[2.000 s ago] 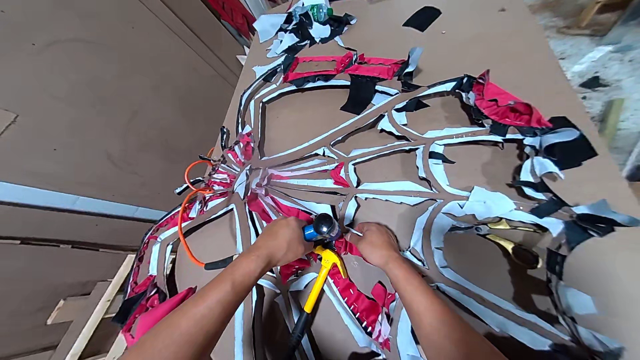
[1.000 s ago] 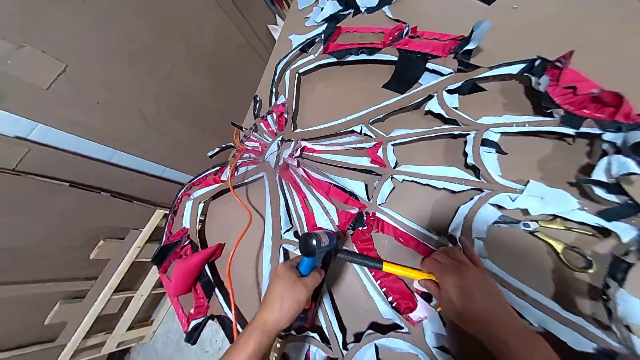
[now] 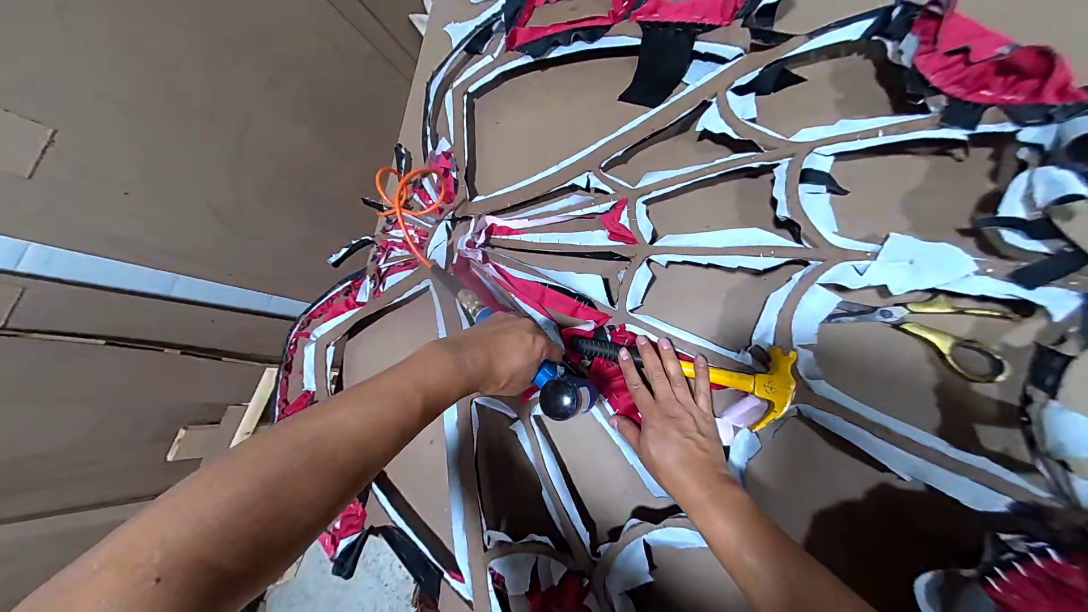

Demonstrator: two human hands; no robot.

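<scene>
My left hand is closed around a blue-bodied pneumatic tool with a round dark end; an orange hose runs up from behind it. My right hand lies flat with fingers spread, over red fabric and beside or partly on the black grip of a yellow claw hammer. The hammer lies with its head to the right of my fingers. Under both is a curved cut-out frame with white, black and red fabric wrapped on its strips.
Yellow-handled scissors lie open to the right. Loose black and white fabric pieces hang over the frame. A bunched red fabric piece is at the upper right. Brown boards and wooden slats stand at the left.
The hammer, earlier held in my right hand with its head hidden, now lies with the head to the right. My right hand has opened out flat. The left hand keeps the blue tool.
</scene>
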